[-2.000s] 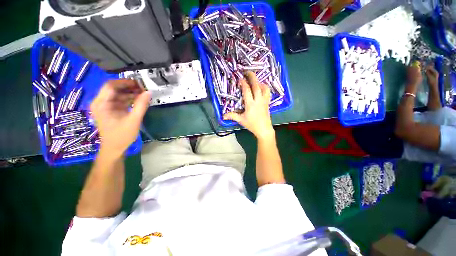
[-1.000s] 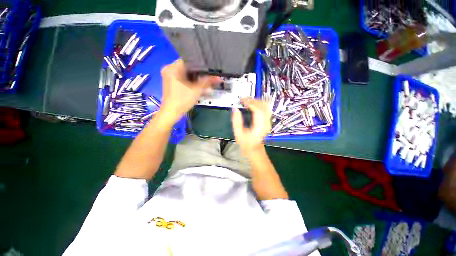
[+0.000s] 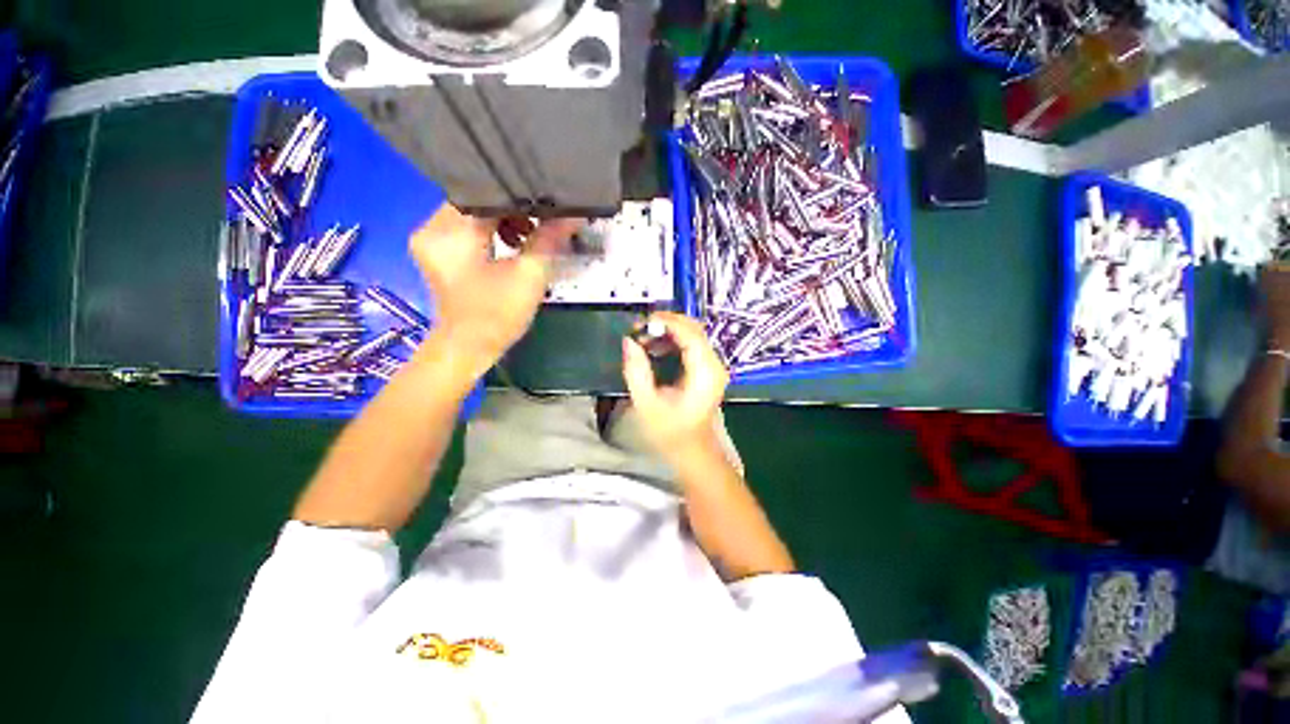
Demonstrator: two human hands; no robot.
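My left hand (image 3: 483, 280) is at the left end of the silver press fixture (image 3: 630, 258), partly under the grey press (image 3: 495, 135); its fingertips are blurred and I cannot tell what they hold. My right hand (image 3: 679, 379) is in front of the fixture's right end, thumb and fingers curled around a small part with a whitish end (image 3: 654, 328). The blue left bin (image 3: 389, 184) holds loose metal tubes (image 3: 314, 314). The blue right bin (image 3: 894, 212) is heaped with metal tubes (image 3: 792, 212).
A black flat rectangle (image 3: 952, 156) lies right of the right bin. Farther right are a blue tray of white parts (image 3: 1128, 311), a white pile (image 3: 1224, 184) and another person's arm (image 3: 1259, 424). The bench's front edge runs before my lap. Trays of small parts are low at the right.
My right hand has come out of the right bin to the front of the fixture, fingers now curled. My left hand has moved in at the fixture. The camera view has also shifted.
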